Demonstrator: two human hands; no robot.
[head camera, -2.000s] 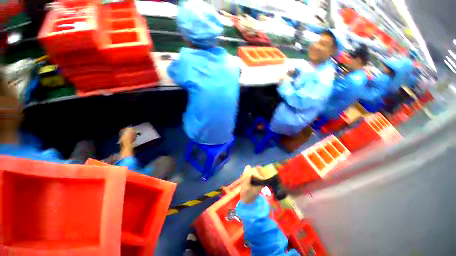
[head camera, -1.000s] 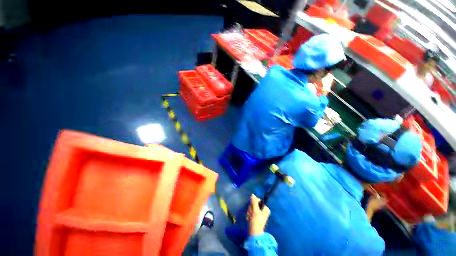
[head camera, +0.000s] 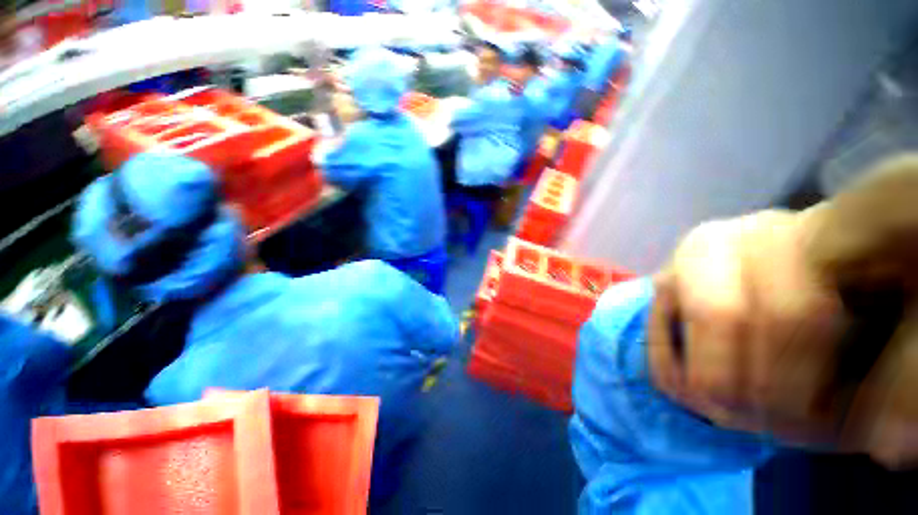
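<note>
Two red-orange empty compartment trays stand close together at the bottom left, cut off by the lower edge. The hand holding them does not show; my left hand is out of the picture. My right hand is raised large and blurred close to the camera at the right, with a blue sleeve below it. Its fingers look curled, but blur hides whether it holds anything.
A person in a blue smock and cap bends just ahead. Another worker sits at the bench beyond. A tall red tray stack stands on the floor beside a grey pillar. More trays are piled on the bench.
The view has swung right, towards the pillar and the row of workers. My right hand has risen close to the camera. The trays show lower in the picture.
</note>
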